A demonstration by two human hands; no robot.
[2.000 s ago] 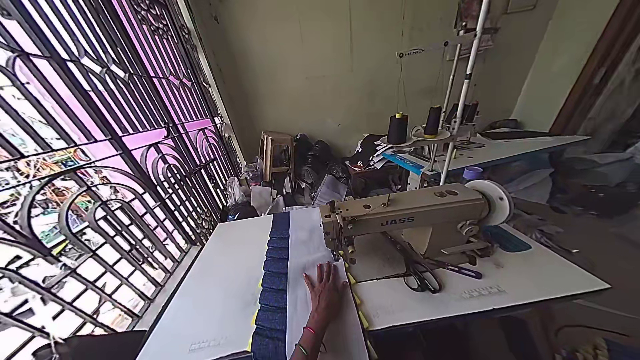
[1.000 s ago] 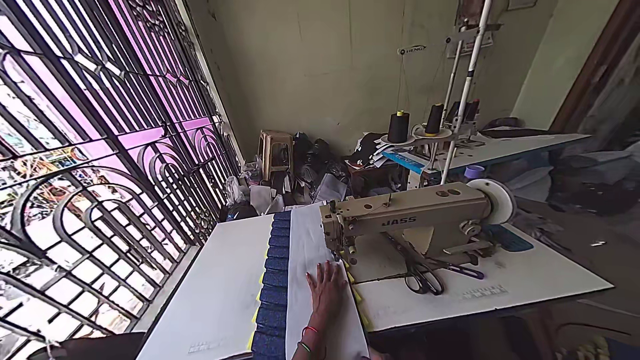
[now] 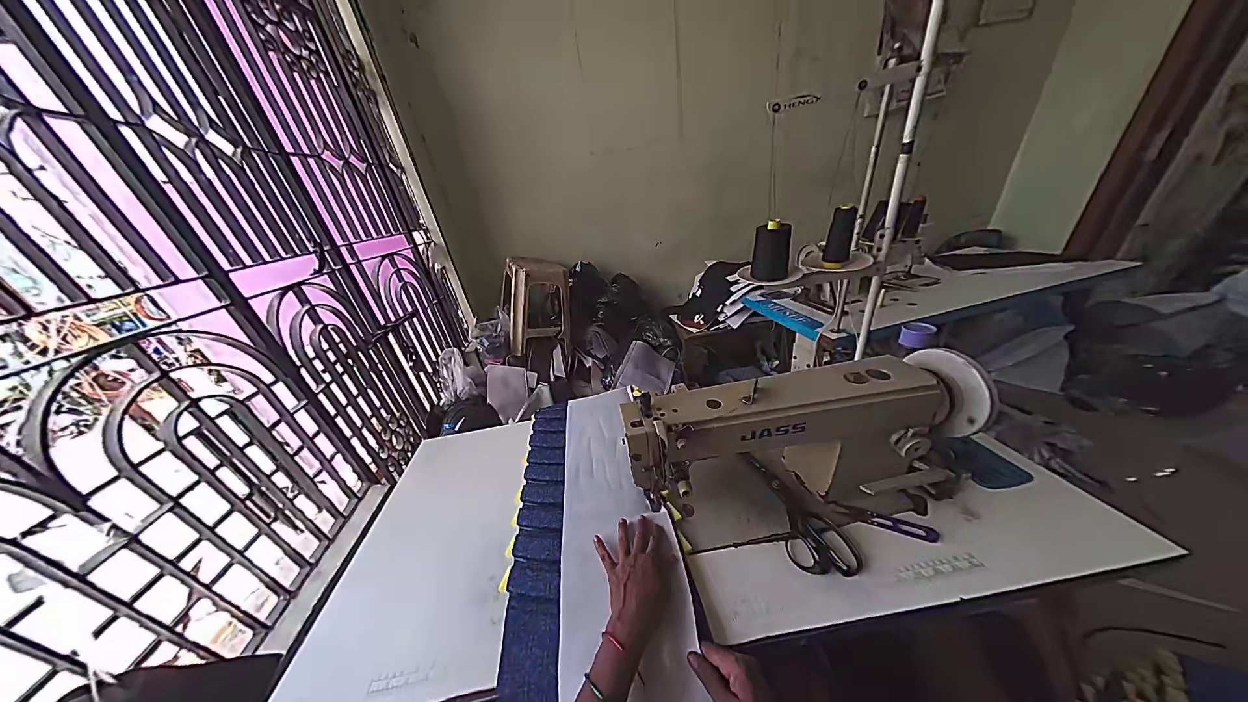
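A long white strip [image 3: 597, 468] lies over dark blue denim pieces [image 3: 539, 517] with yellow edges, and runs beside the needle area of a beige sewing machine [image 3: 790, 409]. My left hand [image 3: 639, 575] rests flat on the strip just below the needle area, fingers spread, with bangles at the wrist. At the bottom edge, my right hand [image 3: 726, 673] has its fingers at the strip's right edge; whether it pinches the strip is unclear. Dark-handled scissors [image 3: 824, 546] and a purple-handled tool [image 3: 902, 525] lie on the white table right of the strip.
The white sewing table [image 3: 419, 526] stands beside a black metal grille [image 3: 244, 322]. Behind it are a plastic stool [image 3: 536, 302], bags and scraps, thread cones [image 3: 771, 252] on a stand, and a second table [image 3: 955, 292]. A handwheel [image 3: 951, 393] is at the machine's right end.
My right hand has come further into view at the bottom edge, beside the strip. The denim pieces and strip have shifted along the table. My left hand remains flat on the strip.
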